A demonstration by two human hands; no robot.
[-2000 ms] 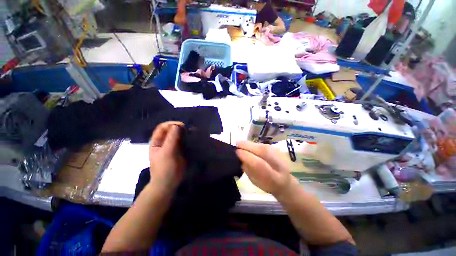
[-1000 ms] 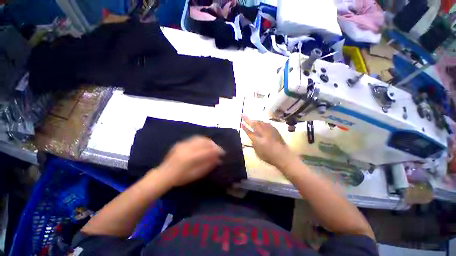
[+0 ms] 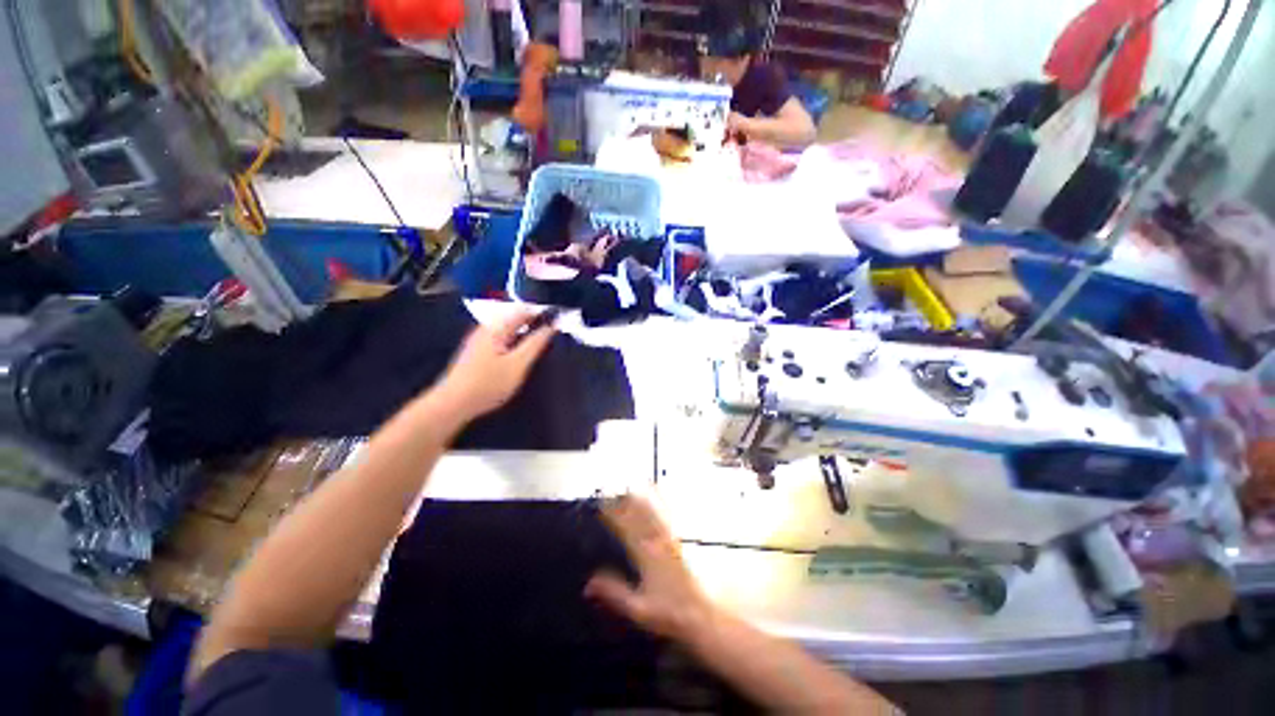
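A black fabric panel [image 3: 490, 595] lies at the table's front edge, left of the needle area. My right hand [image 3: 650, 567] rests at its right side, fingers and thumb apart. A larger black cut-piece pile [image 3: 322, 371] lies behind it to the left. My left hand [image 3: 501, 367] is over this pile, with a bit of black fabric between its fingertips at the back edge; how many layers it pinches is hidden. The white sewing machine [image 3: 923, 434] stands to the right; neither hand touches it.
A light blue basket [image 3: 615, 189] with scraps stands behind the table. A grey-green strip [image 3: 895, 565] lies under the machine arm. Plastic-wrapped cardboard [image 3: 231, 511] covers the table's left end. A person [image 3: 769, 105] sits at another machine behind.
My left hand has moved from the front panel back to the pile. My right hand has moved from the bed onto the panel's right side. The view has tilted up.
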